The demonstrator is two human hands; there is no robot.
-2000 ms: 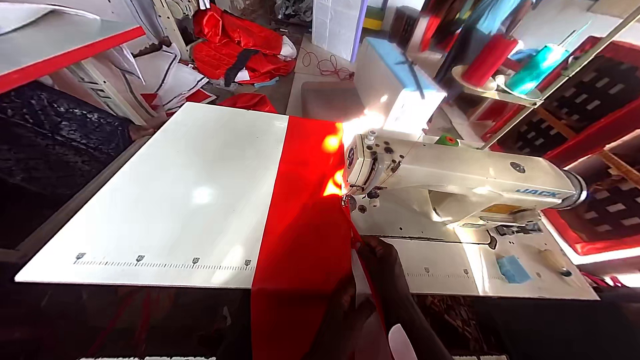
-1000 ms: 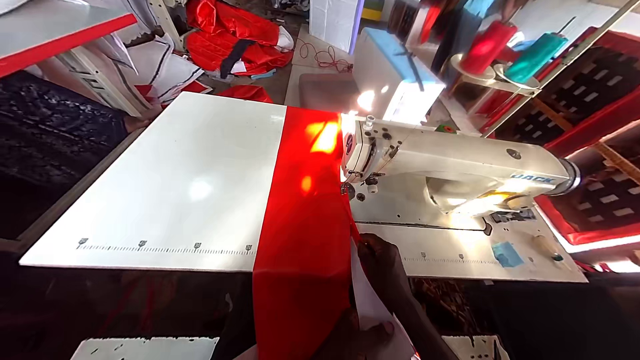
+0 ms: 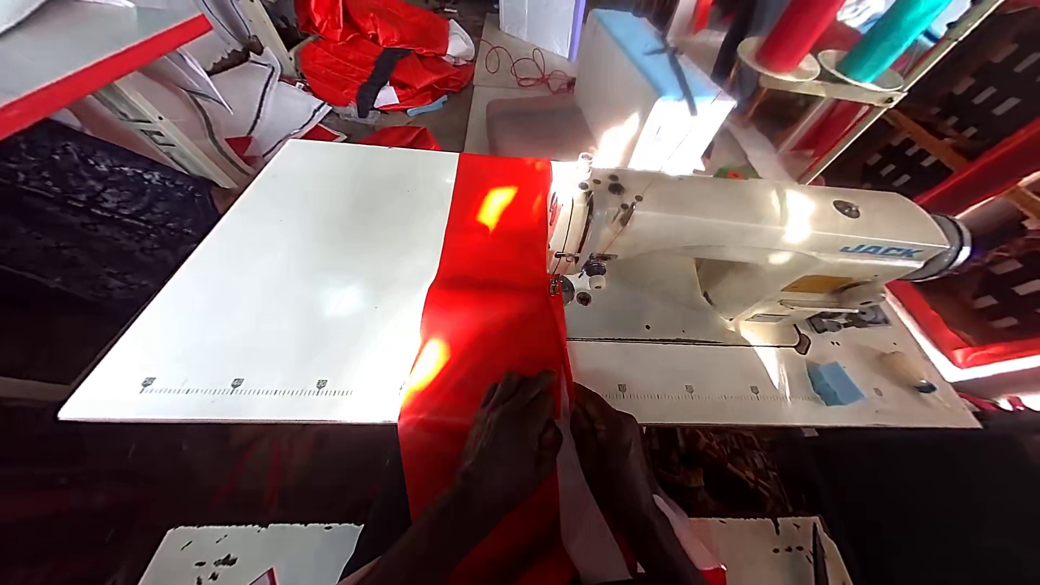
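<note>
Red fabric [image 3: 496, 301] lies lengthwise on the white sewing table [image 3: 325, 268], its right edge under the needle area of a Jack sewing machine [image 3: 747, 236]. My left hand [image 3: 516, 426] rests on the red fabric near the table's front edge, with its fingers at the seam edge. Just to the right, my right hand [image 3: 605, 431] pinches the fabric edge, where a strip of white fabric [image 3: 575, 496] hangs down between the two hands. The fingertips of both hands are partly hidden in shadow and folds.
Behind the machine stands a white and blue box [image 3: 650, 81]. Red and teal thread cones [image 3: 894, 41] are on a stand at the back right. A blue piece [image 3: 834, 383] lies at the table's right. Red garments [image 3: 382, 57] lie on the floor, and a person's arm [image 3: 223, 197] shows at the left.
My left hand has come up onto the red fabric beside my right hand; it was lower, near the bottom of the view. The fabric near the front edge has shifted and creased.
</note>
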